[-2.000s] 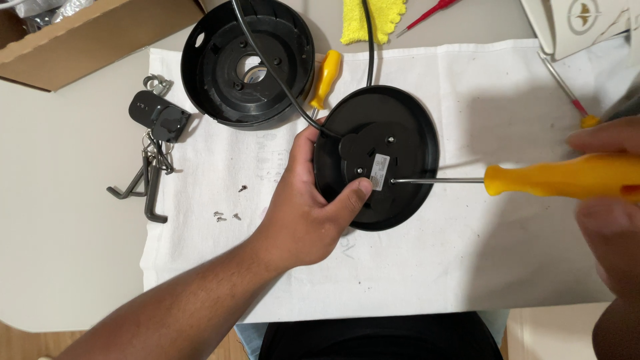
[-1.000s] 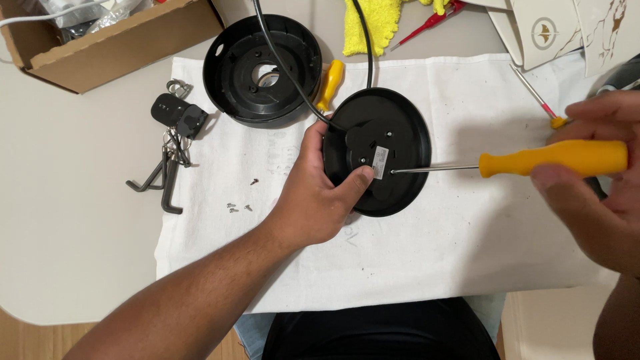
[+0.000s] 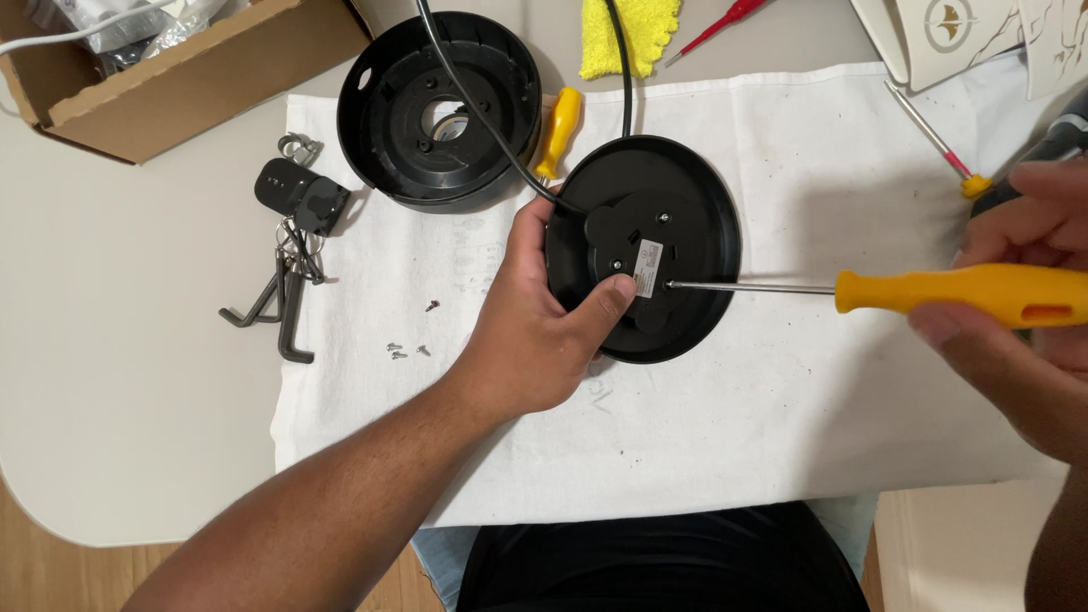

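Observation:
My left hand (image 3: 535, 319) grips a round black plastic base (image 3: 701, 221) by its left side, thumb on the inner face beside a small printed label (image 3: 648, 268). A black cable (image 3: 484, 115) runs to this base. In my right hand (image 3: 1011, 365) is a yellow-handled screwdriver (image 3: 952, 293); its tip meets a screw point just right of the label. Two other screws show in the base. Up and left lies a black ring-shaped housing (image 3: 399, 170) with a central hole, and a second yellow-handled screwdriver (image 3: 561, 132) rests between the two round parts.
Several small screws (image 3: 423, 349) lie on the white cloth (image 3: 765, 425). Hex keys (image 3: 291, 323) on a ring with a black fob (image 3: 285, 187) sit at left. A cardboard box (image 3: 212, 89), yellow cloth (image 3: 625, 42), red screwdriver (image 3: 714, 30) and another screwdriver (image 3: 935, 136) lie farther back.
The fingers of my right hand have shifted and spread around the screwdriver handle. The screwdriver tip stays at the same spot on the base, still held by my left hand.

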